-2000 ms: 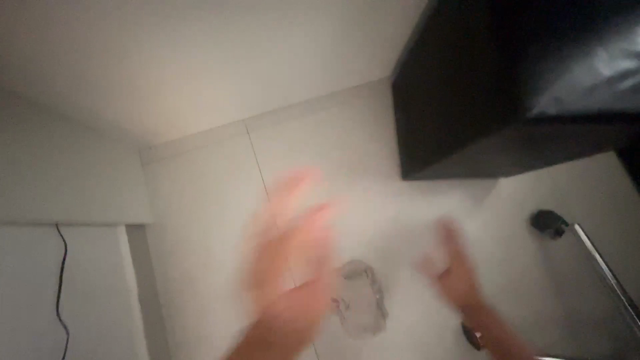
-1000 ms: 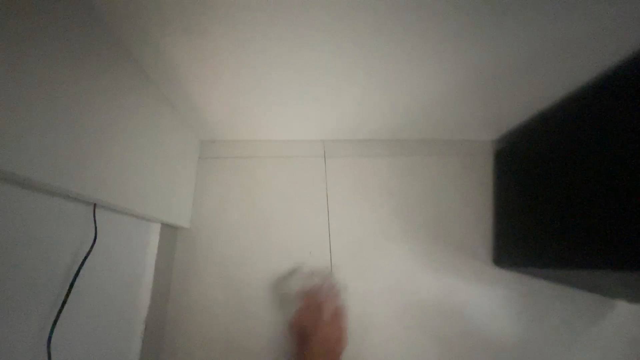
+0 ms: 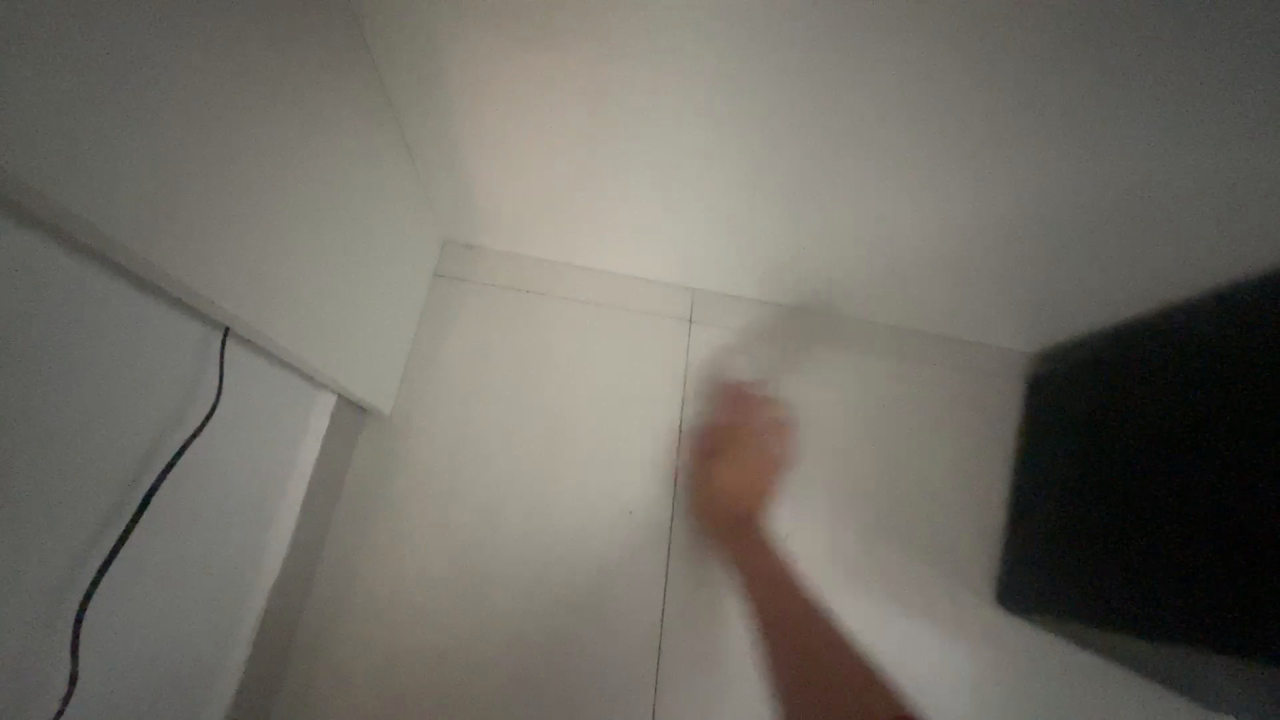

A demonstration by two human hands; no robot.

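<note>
My right hand [image 3: 742, 455] is blurred by motion over the pale tiled surface [image 3: 530, 450], just right of the thin dark joint line. Its forearm comes in from the lower right. The fingers look curled, and a faint whitish-grey smear shows around and above them; whether this is a cloth or a shadow cannot be told. My left hand is not in view.
A dark, box-shaped object [image 3: 1140, 480] stands at the right. A thin black cable [image 3: 150, 490] hangs at the left, below the edge of a white panel [image 3: 250, 230]. A plain pale wall [image 3: 700, 150] meets the tiles at the top.
Two seconds ago both hands were in view, with a crumpled greyish thing between them; now only my right hand shows. Since one second ago it has moved up the tiled surface. The view has turned.
</note>
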